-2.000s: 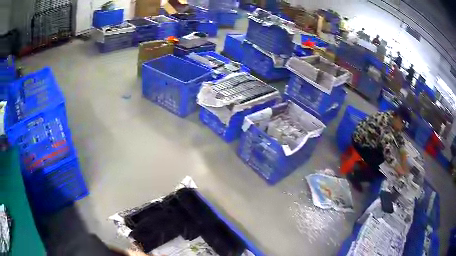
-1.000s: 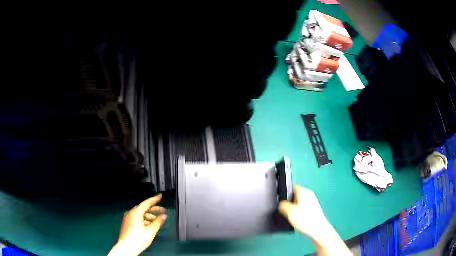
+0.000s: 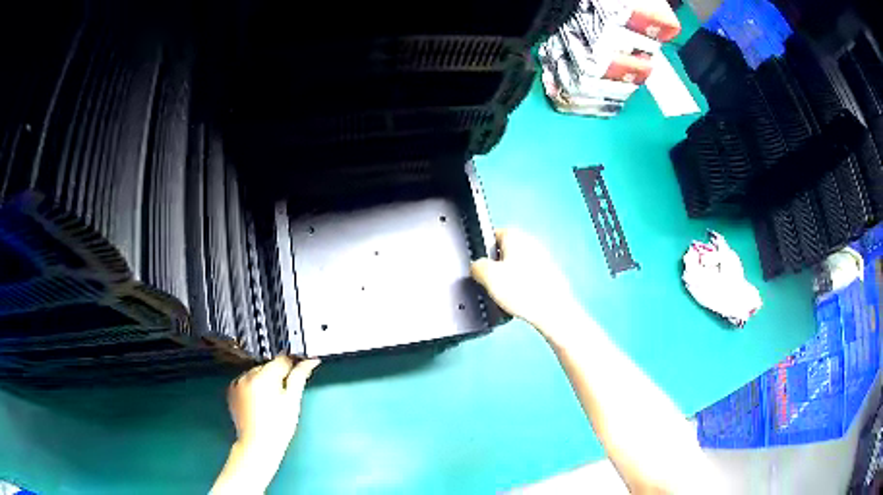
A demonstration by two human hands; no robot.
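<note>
A black heatsink housing (image 3: 378, 276) lies on the green bench with its smooth inner face and small holes upward. My right hand (image 3: 518, 276) grips its right side wall, fingers over the edge. My left hand (image 3: 271, 387) is at its near left corner, fingertips on the edge. Tall stacks of black ribbed housings (image 3: 116, 193) stand against its left side and behind it. The housing's far end is in shadow by the back stack.
A flat black port panel (image 3: 606, 220) and a crumpled white rag (image 3: 719, 278) lie to the right. White and red-brown bundles (image 3: 605, 58) and a white paper sheet (image 3: 670, 85) are behind. More black housings (image 3: 775, 164) stand far right, above blue crates (image 3: 804, 387).
The view has turned from the floor crates to the bench. Since one second ago the housing has moved away from me and left, and my left hand has come to its corner.
</note>
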